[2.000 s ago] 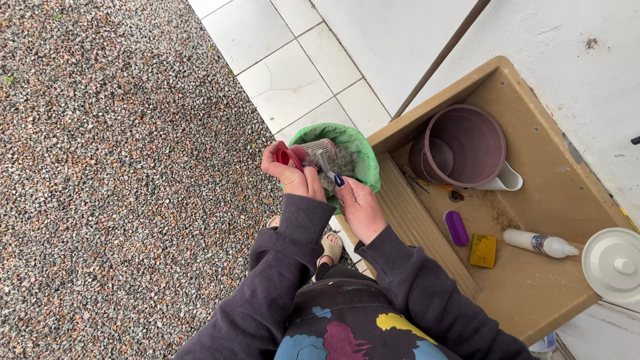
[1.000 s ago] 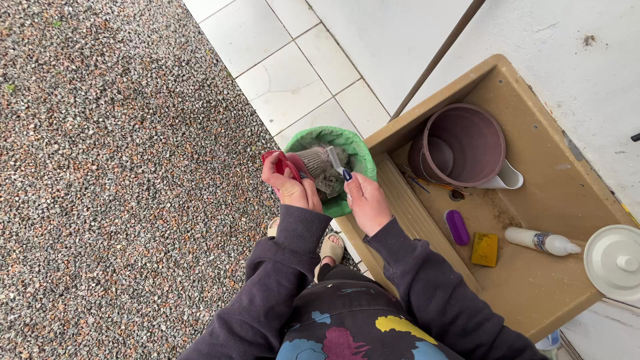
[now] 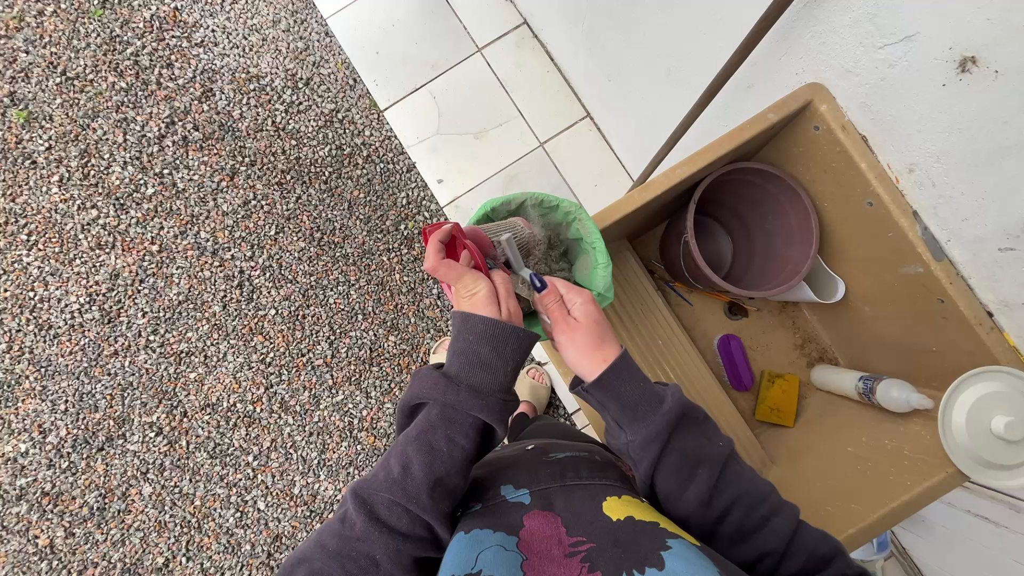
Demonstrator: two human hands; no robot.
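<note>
Over a bin lined with a green plastic bag (image 3: 592, 260), my left hand (image 3: 476, 280) grips a red plastic part (image 3: 456, 240) joined to a pleated cylindrical filter (image 3: 510, 234). The filter is tilted into the mouth of the bin. My right hand (image 3: 578, 324) holds a small light-grey brush or scraper (image 3: 514, 256) by its handle, with its head at the pleats. Its exact kind cannot be told. Grey dust and fluff (image 3: 550, 248) lie in the bag beside the filter.
At the right is a tan utility sink (image 3: 872, 448) holding a dark mauve bucket (image 3: 760, 232), a purple brush (image 3: 734, 362), a yellow sponge (image 3: 776, 398) and a white bottle (image 3: 872, 390). A white lid (image 3: 984, 424) lies on its edge. Gravel (image 3: 200, 280) is at the left.
The filter, less plain two seconds ago, now shows more of its pleated side. My right hand has shifted the grey tool's head along the pleats. Both hands keep their hold.
</note>
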